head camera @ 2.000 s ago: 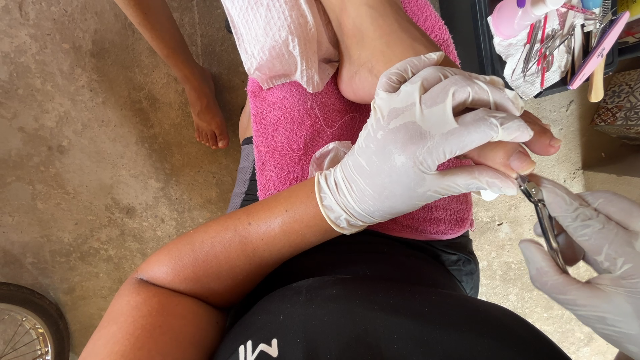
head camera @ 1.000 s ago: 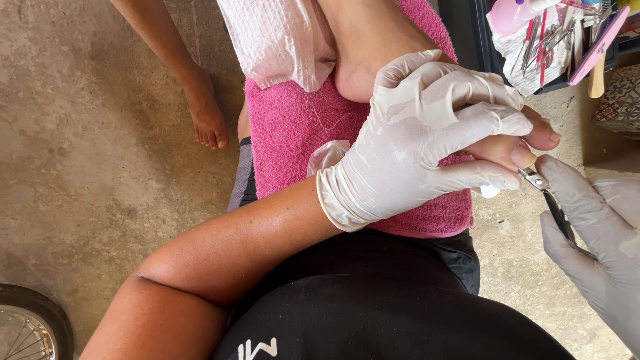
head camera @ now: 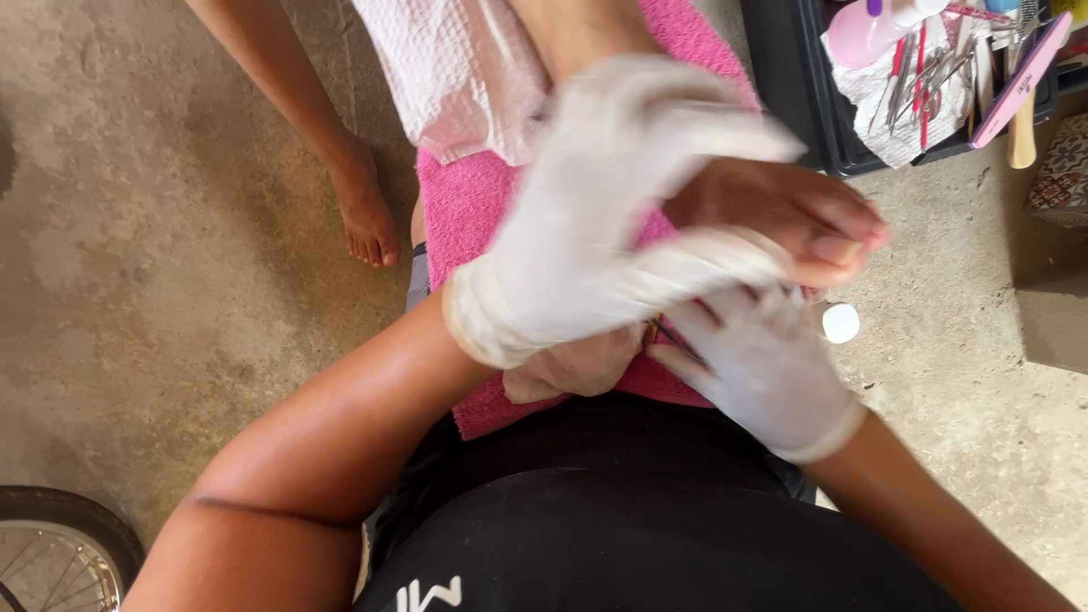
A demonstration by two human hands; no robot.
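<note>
A person's foot [head camera: 765, 212] lies over a pink towel [head camera: 467, 204] on my lap, toes to the right. My left hand [head camera: 595, 204], white-gloved and blurred, is over the foot with thumb and fingers spread; nothing shows between them. Lower right, my gloved right hand [head camera: 756, 365] is at the towel below the big toe. A thin dark tool handle [head camera: 676, 333], probably the nipper's, lies at its fingers; its tip is hidden. Left of it is a crumpled beige cloth [head camera: 578, 365]. A white paper towel [head camera: 476, 85] lies by the ankle.
A black tray [head camera: 829, 127] at the upper right holds a pink bottle [head camera: 863, 34], metal implements on paper and a pink nail file [head camera: 1024, 81]. A white round cap [head camera: 841, 323] is near the toes. Another bare foot [head camera: 367, 212] stands on the floor; a bicycle wheel [head camera: 102, 535] is lower left.
My left hand has let go of the toes and opened. My right hand has moved from the big toe's tip down and left to the towel. The beige cloth now shows.
</note>
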